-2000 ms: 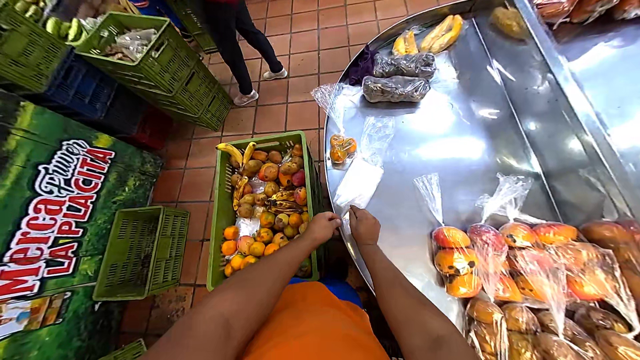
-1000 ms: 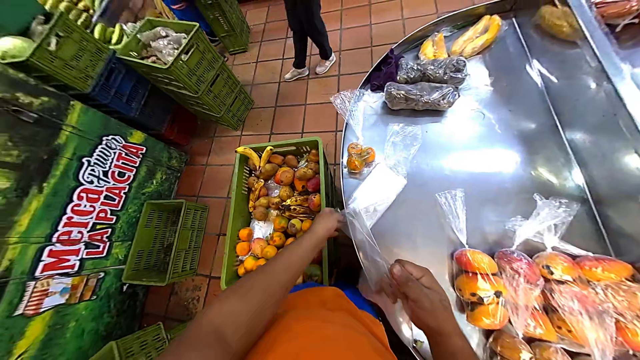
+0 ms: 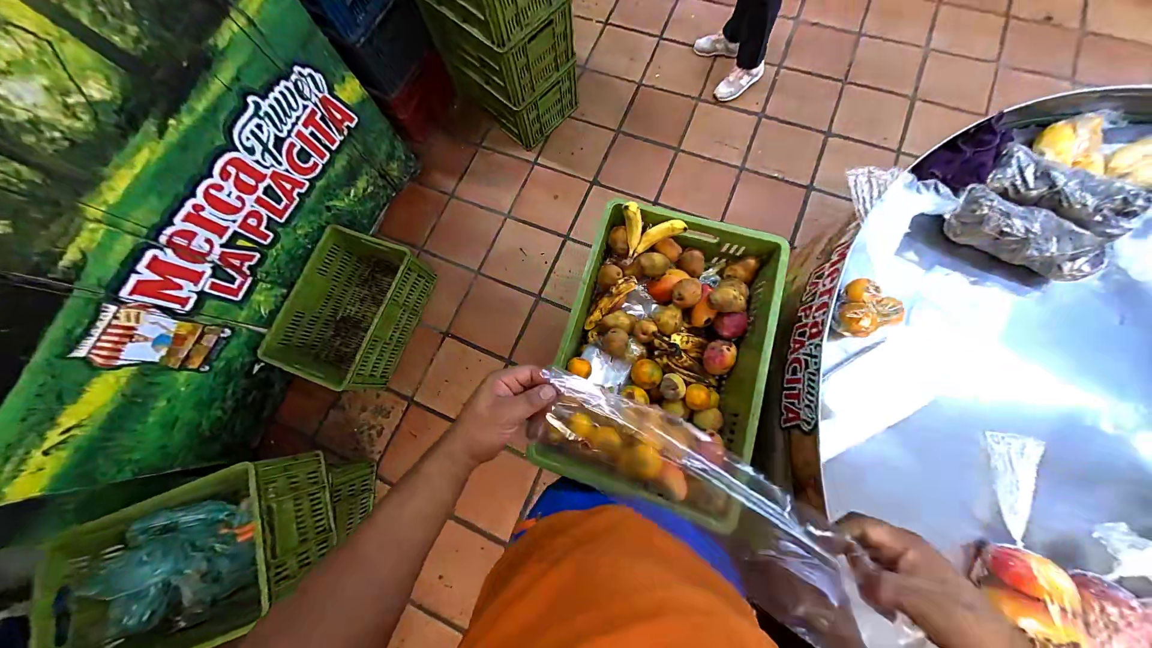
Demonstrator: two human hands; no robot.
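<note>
A clear plastic bag (image 3: 693, 454) is stretched between my two hands, above the near end of a green plastic crate (image 3: 765, 333) of mixed fruit. My left hand (image 3: 504, 409) pinches one end of the bag between thumb and fingers. At the lower right, beside the metal table's edge, my right hand (image 3: 913, 576) grips the other end. Through the film, orange and yellow fruit shows, lying in the crate below. Two bananas (image 3: 643, 234) rest at the crate's far end, among brown round fruit and several orange ones.
The round metal table (image 3: 936, 387) bears a small bag of orange fruit (image 3: 868, 309), dark wrapped packages (image 3: 1026, 234) and bagged mangoes (image 3: 1035, 585). A green crate (image 3: 337, 306) stands on the tiles, left. Another crate (image 3: 261, 540) holds bluish plastic bags. Stacked crates (image 3: 504, 63) and a person's legs (image 3: 751, 36) are farther off.
My hands, close together at the table's edge two seconds ago, have moved apart with the clear bag stretched between them. My left hand is now over the fruit crate. The view has swung left.
</note>
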